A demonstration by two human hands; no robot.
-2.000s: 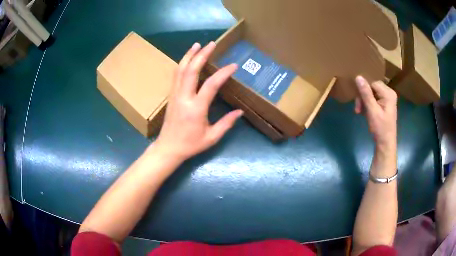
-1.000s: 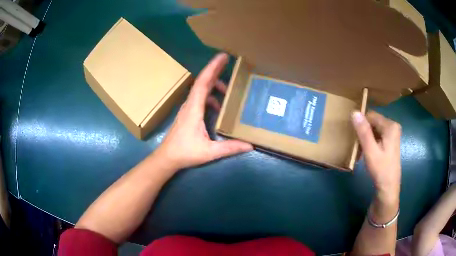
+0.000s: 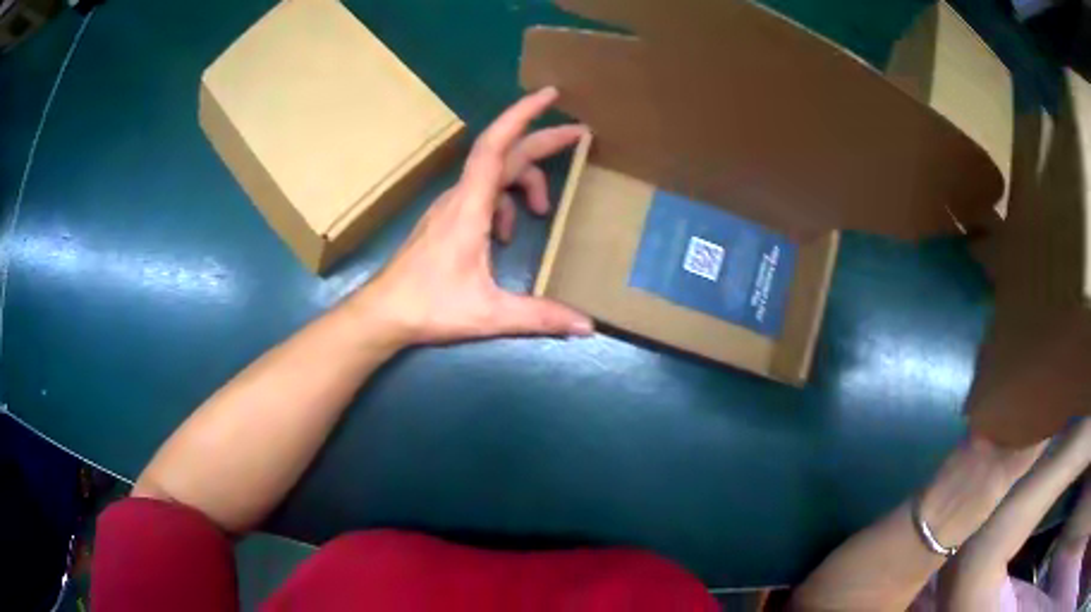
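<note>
An open mailer box (image 3: 598, 239) lies on the dark green surface, its brown lid (image 3: 742, 120) raised at the back. A blue card with a white QR square (image 3: 706, 261) lies inside. My left hand (image 3: 461, 257) spans the box's left wall, thumb at the front left corner and a finger at the rear left corner. My right hand (image 3: 999, 466) is at the far right, at the lower edge of a second open box's brown flap (image 3: 1035, 323); its fingers are hidden.
A closed mailer box (image 3: 323, 108) lies at the upper left. More cardboard (image 3: 963, 72) stands behind the raised lid at the upper right. Another person's forearm (image 3: 1017, 526) and pink sleeve are beside my right wrist. The surface's curved edge runs along the left.
My right hand has left the open box's right wall and moved to the far right. A second open box's flap has come into view there. My left hand stays at the first box.
</note>
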